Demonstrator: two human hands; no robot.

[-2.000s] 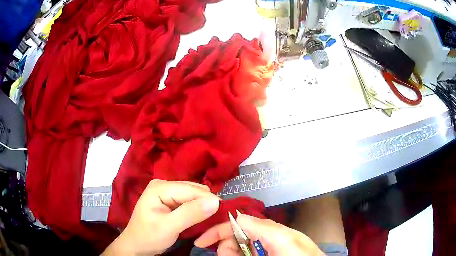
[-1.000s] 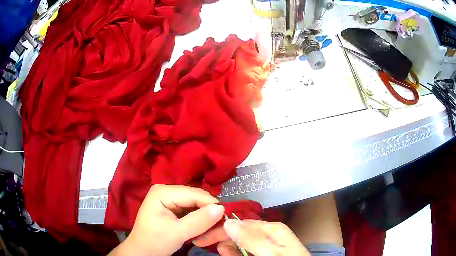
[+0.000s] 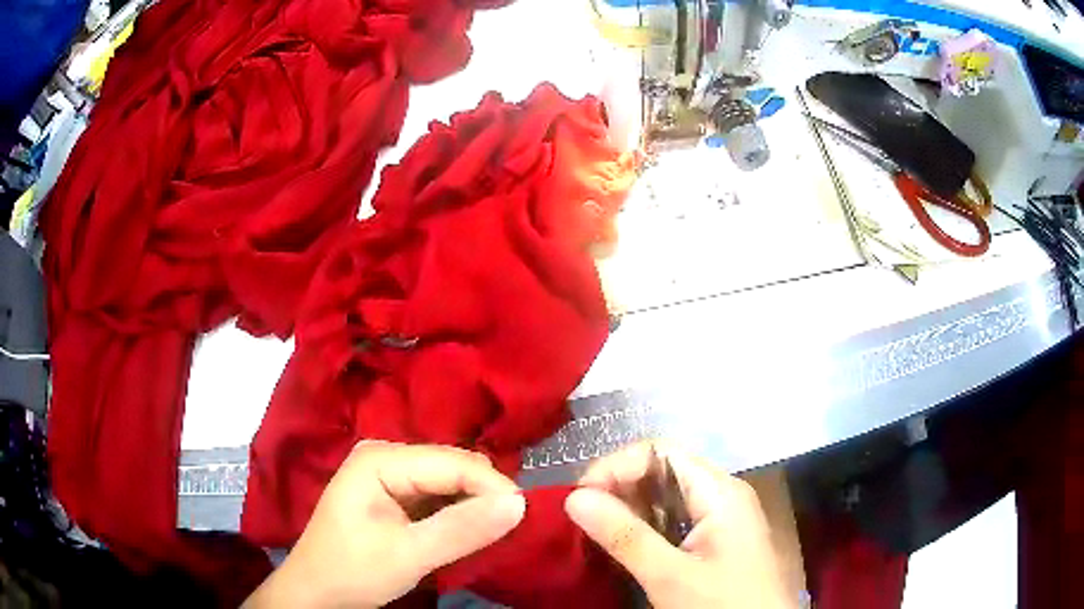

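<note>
A red garment piece (image 3: 476,274) runs from the needle area down over the table's front edge. My left hand (image 3: 410,523) pinches its lower edge between thumb and fingers. My right hand (image 3: 678,523) pinches the same edge a short way to the right, so a short stretch of fabric lies between the hands. Small dark snips (image 3: 669,490) are tucked in my right hand, blurred and partly hidden by the fingers. The sewing machine's needle area (image 3: 678,101) stands above the upper end of the piece, lit by a warm lamp.
A large red fabric heap (image 3: 226,179) lies left. Right of the needle are a ribbed grey knob (image 3: 743,131), a black flat object (image 3: 892,129) over red-handled scissors (image 3: 951,220) and thin strips (image 3: 844,196). Dark thin pieces (image 3: 1056,232) lie far right. A printed ruler (image 3: 951,339) follows the front edge.
My right hand has turned and moved right and up, from working the snips beside my left thumb to pinching the fabric edge. The snips now point upward in it. My left hand has barely moved.
</note>
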